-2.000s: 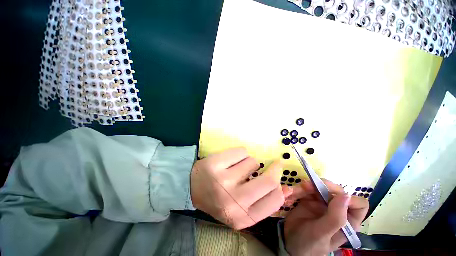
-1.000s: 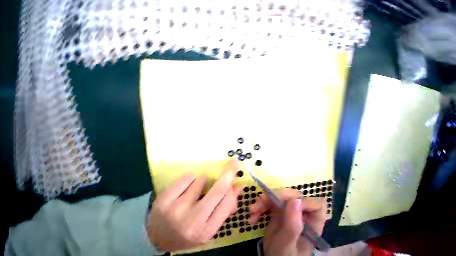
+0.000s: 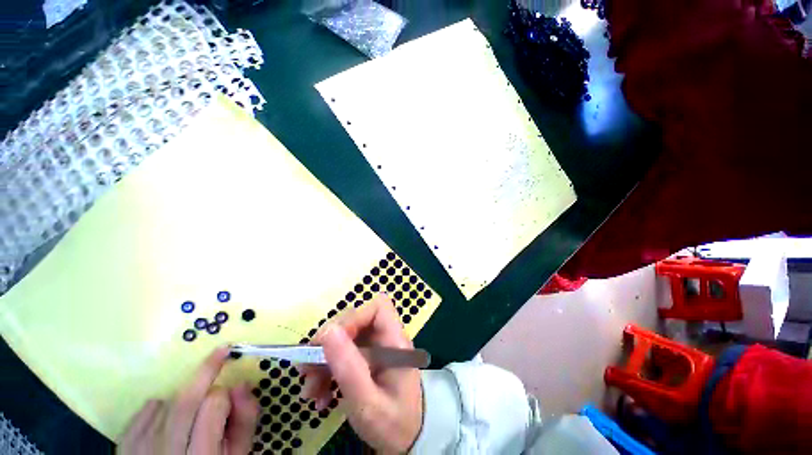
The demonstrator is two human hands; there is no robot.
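Observation:
A pale yellow work sheet [image 3: 133, 258] lies under my hands. Tight rows of black round pieces [image 3: 278, 400] cover its near right edge. Several loose ringed pieces [image 3: 212, 322] lie left of centre, with a black piece [image 3: 248, 315] beside them. My right hand [image 3: 369, 378] holds silver tweezers [image 3: 294, 354], their tips pointing left at a small black piece [image 3: 235, 355]. Whether they grip it is unclear. My left hand [image 3: 191, 422] rests on the sheet at the bottom, cut off by the edge, its index fingertip beside the tweezer tips; I cannot tell if it holds anything.
White perforated strips [image 3: 98, 133] are piled behind the sheet. A second pale sheet [image 3: 445, 160] lies to the right. Beyond are a clear bag [image 3: 365, 27] and dark loose parts [image 3: 552, 53]. A person's dark red sleeve [image 3: 712, 124] is at upper right. Red stools [image 3: 663, 360] stand on the floor.
The view has swung right, bringing the neighbouring person and stools into sight. The tweezer tips are now at a black piece beside my left fingertip, lower than the ringed cluster.

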